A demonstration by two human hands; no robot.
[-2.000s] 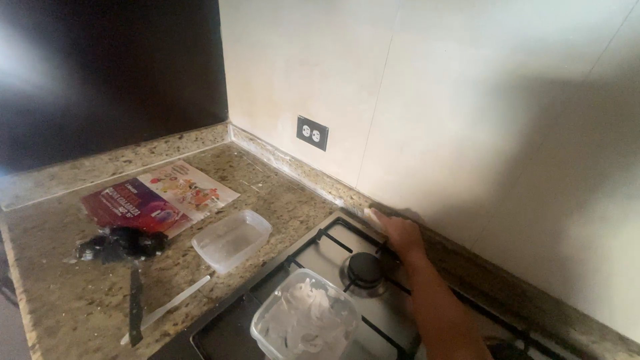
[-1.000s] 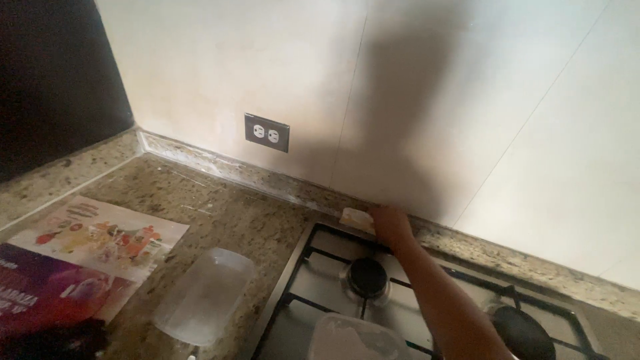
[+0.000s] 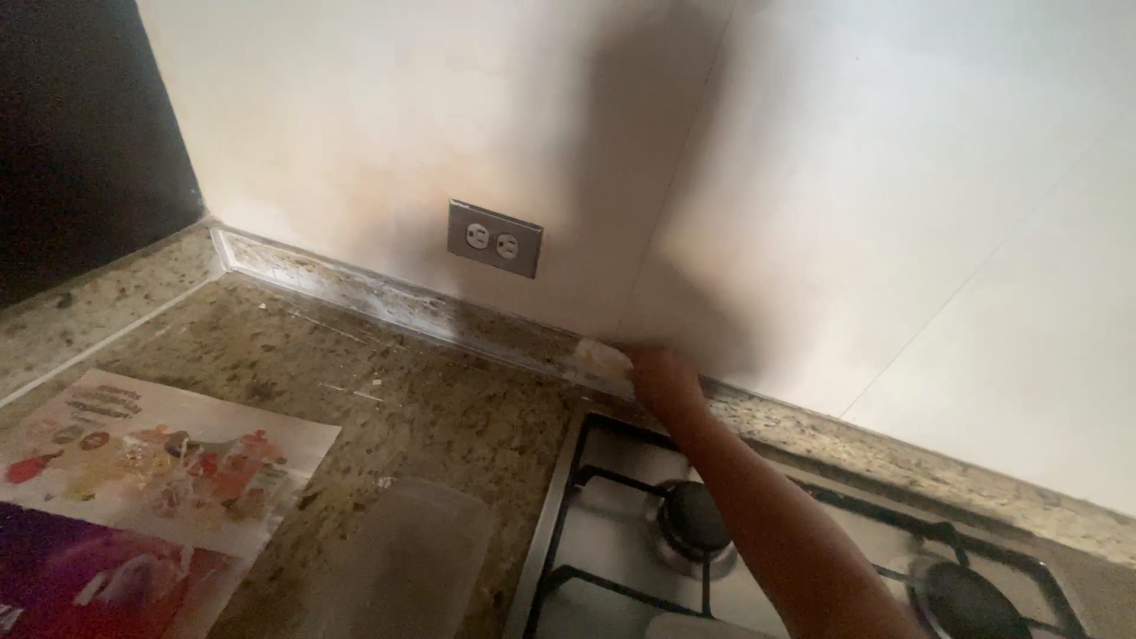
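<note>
My right hand (image 3: 661,377) reaches in from the lower right, over the back of the gas stovetop (image 3: 612,532). Its fingers grip a small pale flat piece (image 3: 603,359), whose exact kind I cannot tell. That piece lies against the low granite backsplash (image 3: 497,337), just behind the stove's back left corner. White smears and residue mark the backsplash further left, towards the wall corner. My left hand is out of view.
A dark outlet plate (image 3: 495,238) is on the wall above. Left on the granite counter (image 3: 444,399) lie a printed sheet (image 3: 177,453) and a translucent plastic tray or lid (image 3: 417,550). The rim of a plastic container (image 3: 710,628) shows at the bottom edge, over the stovetop.
My right hand has moved a little left along the backsplash with the pale piece. The view has moved nearer to the wall, and the plastic container has mostly left it.
</note>
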